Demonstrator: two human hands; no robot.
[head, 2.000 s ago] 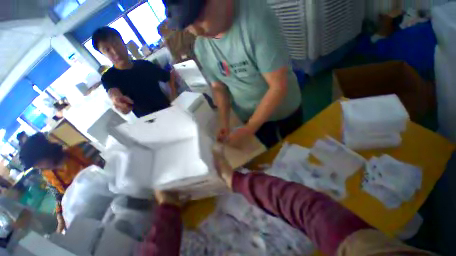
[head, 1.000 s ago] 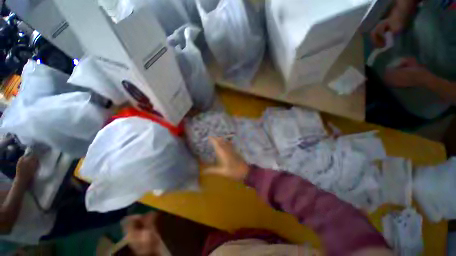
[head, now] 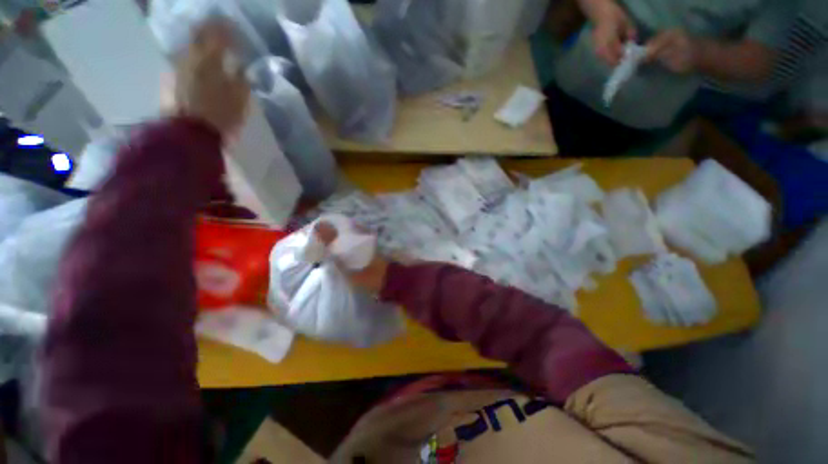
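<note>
My right hand (head: 363, 270) is closed on the gathered neck of a white frosted bag (head: 340, 313) with a bulky load, over the yellow table's left part. A small white piece shows at its fingers; I cannot tell what it is. My left hand (head: 211, 82) is raised at the upper left, blurred, in front of an upright white retail box (head: 263, 168); whether it grips the box is unclear. A heap of small white packets and leaflets (head: 536, 227) lies right of the bag.
A red plastic bag (head: 227, 263) and a flat white pouch (head: 247, 333) lie left. Frosted bags (head: 340, 68) stand on the pale table (head: 427, 131). A leaflet pile (head: 674, 290) and white sheets (head: 714, 213) lie right. Another person's hands (head: 640, 45) hold a white piece.
My right hand has taken hold of the frosted bag's neck; the bag has shifted right, uncovering the red bag. My left hand has moved up from below to the box. The view has turned.
</note>
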